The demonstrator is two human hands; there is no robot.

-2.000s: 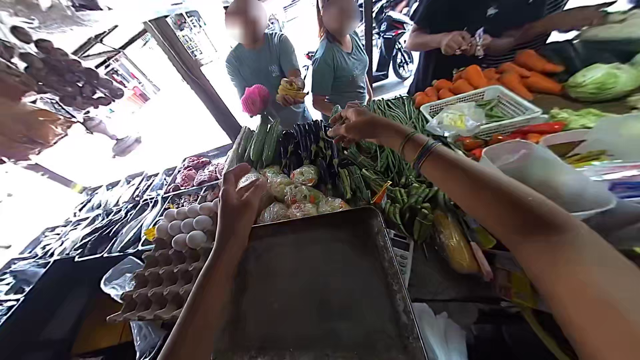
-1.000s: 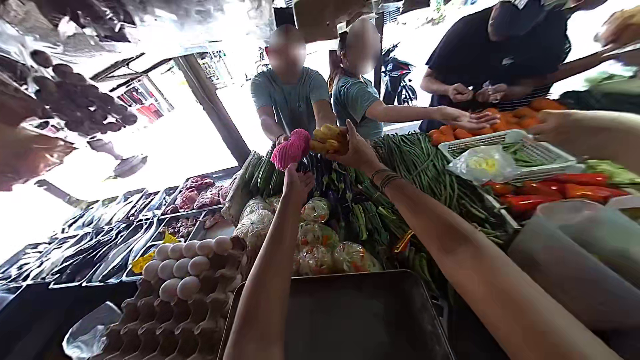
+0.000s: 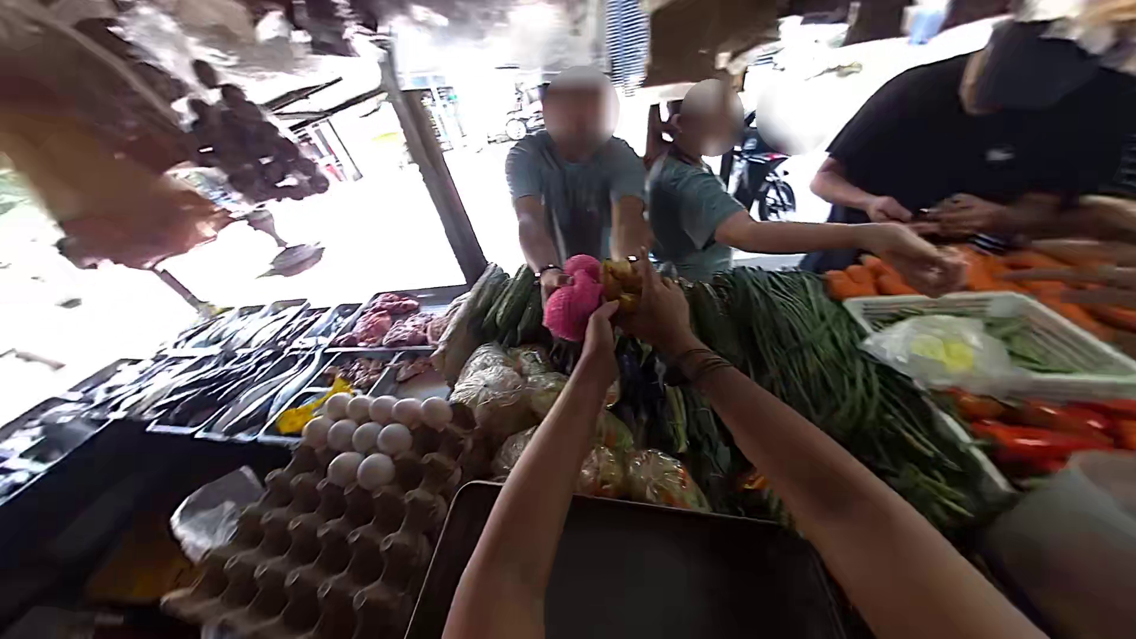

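Both my arms reach out over a market stall to a person in a grey-green shirt across it. My left hand [image 3: 601, 335] touches a pink netted bundle [image 3: 573, 302], which that person's hand also holds from its far side. My right hand [image 3: 655, 306] is at a yellow-brown bundle [image 3: 622, 282], close beside the pink one; its fingers partly hide it, and its grip is unclear. Beneath my forearms are plastic-wrapped vegetables [image 3: 608, 470] and a dark metal tray [image 3: 683, 568].
White eggs [image 3: 366, 437] sit in a cardboard egg tray [image 3: 328, 541] at left, beyond it trays of fish [image 3: 240, 382] and meat [image 3: 390, 319]. Long green beans [image 3: 799, 355], a white basket [image 3: 1056, 319], carrots [image 3: 887, 275] and red peppers [image 3: 1038, 435] lie at right. Other people's arms reach in there.
My left hand has moved from over the wrapped vegetables out to the pink bundle. My right hand has come to the yellow-brown bundle. The person opposite has brought both bundles nearer.
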